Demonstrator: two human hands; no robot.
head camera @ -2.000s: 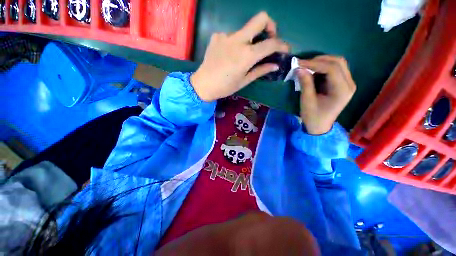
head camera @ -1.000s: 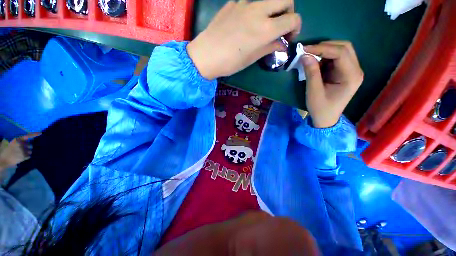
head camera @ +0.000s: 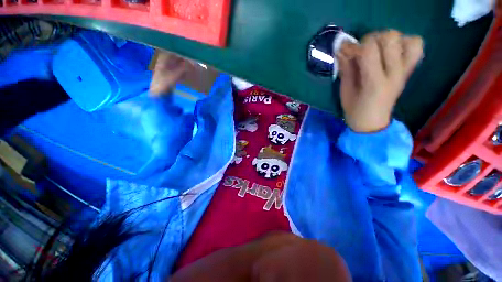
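Observation:
A glossy round black unit point(head camera: 321, 54) lies on the dark green bench point(head camera: 275, 33), with a bright reflection on its face. My right hand point(head camera: 374, 74) is just right of it, fingers curled around a small white wiping tissue point(head camera: 342, 46) that covers the unit's right edge. My left hand point(head camera: 169, 72) is off the bench at the left, over the floor area, and badly blurred. Whether it holds anything cannot be told.
A red parts tray point(head camera: 165, 22) is at the upper left, with an empty pocket at its right end. Another red tray point(head camera: 435, 171) with black discs is at the right. A white crumpled piece point(head camera: 470, 10) lies at the top right. A blue stool point(head camera: 85, 74) stands at the left.
My left hand has let go of the black unit and moved left and down, off the bench. The unit now lies on the bench. My right hand stays by it with the tissue.

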